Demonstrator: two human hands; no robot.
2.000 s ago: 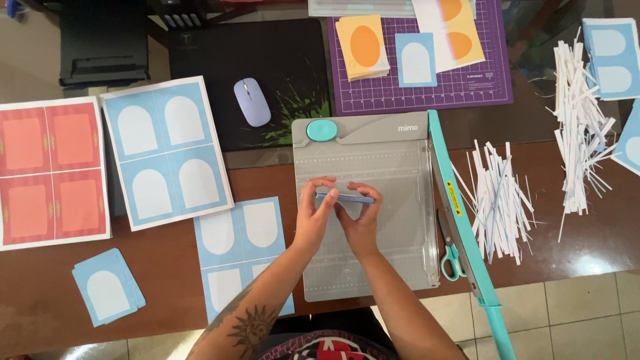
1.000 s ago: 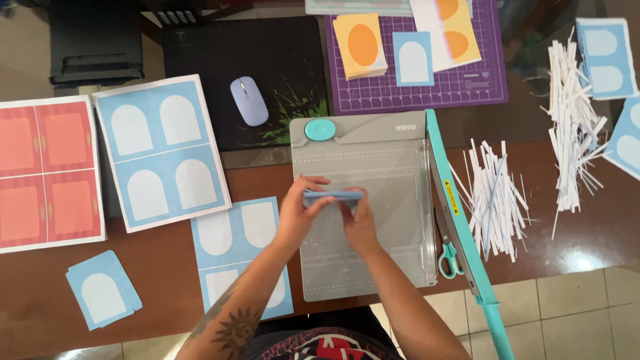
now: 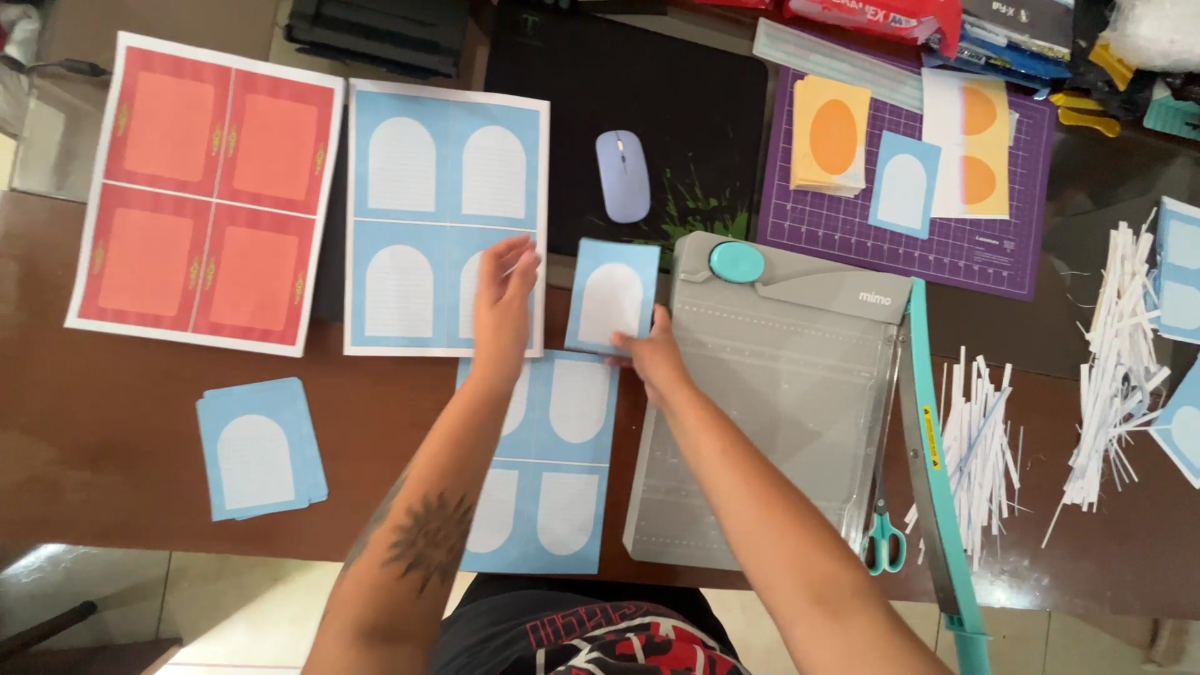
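Observation:
My right hand (image 3: pixel 652 356) grips the lower right corner of a blue card with a white arch (image 3: pixel 612 300), just left of the grey guillotine paper trimmer (image 3: pixel 778 403). Over the right edge of a printed sheet of four blue cards (image 3: pixel 445 225), my left hand (image 3: pixel 506 291) has its fingers apart and holds nothing. Below both hands lies another blue sheet (image 3: pixel 577 459), partly hidden by my left forearm. A small pile of blue cut cards (image 3: pixel 261 455) rests at the left. The trimmer's teal blade arm (image 3: pixel 923 375) runs along its right side.
Red printed sheets (image 3: pixel 206 197) lie at the far left. A mouse (image 3: pixel 622 176) rests on a black mat. Orange cards (image 3: pixel 830 136) and one blue card (image 3: pixel 905 187) sit on a purple cutting mat (image 3: pixel 1003 253). Paper strips (image 3: pixel 980 459) and teal-handled scissors (image 3: pixel 883 544) are by the blade arm.
Both hands have moved left off the trimmer and apart. The blue card face shows now; earlier, blue card stock was held edge-on between both hands. The view has shifted.

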